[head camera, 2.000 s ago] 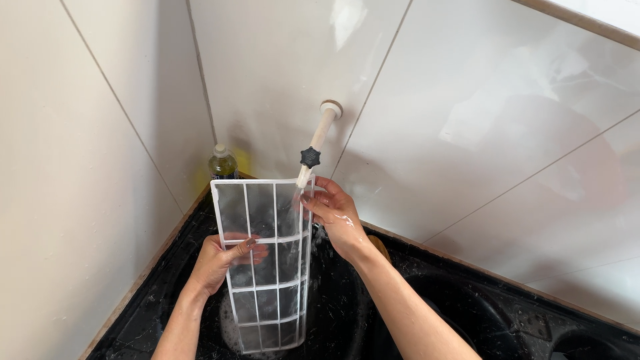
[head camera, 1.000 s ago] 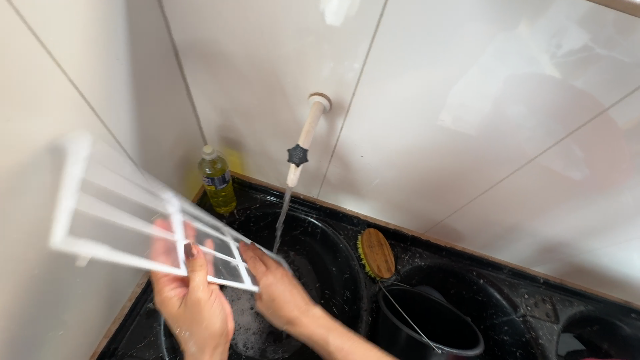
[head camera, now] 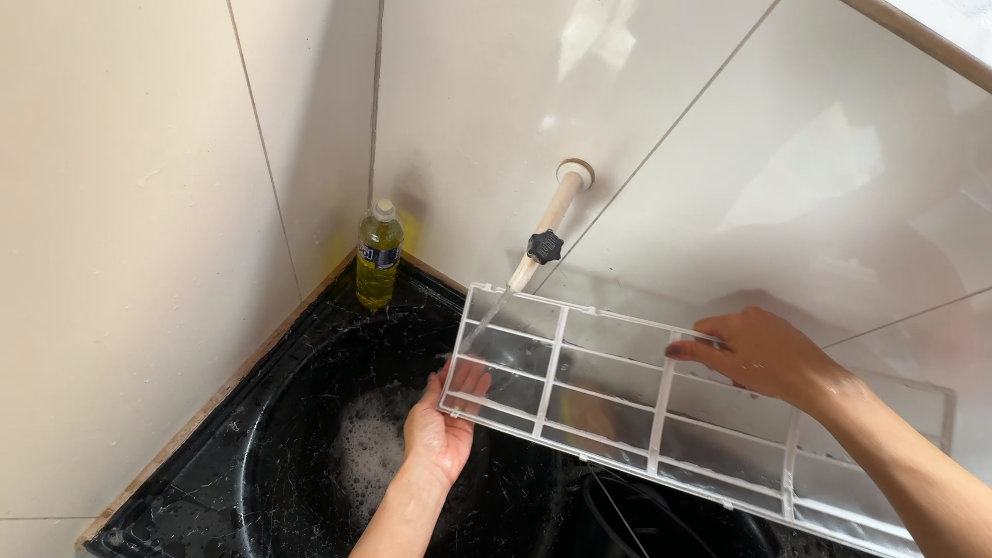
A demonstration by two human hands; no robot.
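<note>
A white plastic-framed mesh air filter (head camera: 604,387) stretches from the middle to the lower right, tilted across the sink. My left hand (head camera: 446,426) supports its left end from below, with fingers visible behind the mesh. The top edge is pinched between thumb and fingers of my right hand (head camera: 763,356). Water runs from the wall tap (head camera: 545,246), a pale pipe with a black star-shaped knob, onto the filter's upper left corner.
A bottle of yellow liquid (head camera: 378,260) stands in the sink's back corner. Foam (head camera: 372,453) lies in the black sink (head camera: 271,387). A black bucket (head camera: 620,519) is partly hidden under the filter. Tiled walls rise behind.
The filter, upright under the tap two seconds ago and swung to the left one second ago, now extends to the right with its left end under the water. My right hand has moved right along it.
</note>
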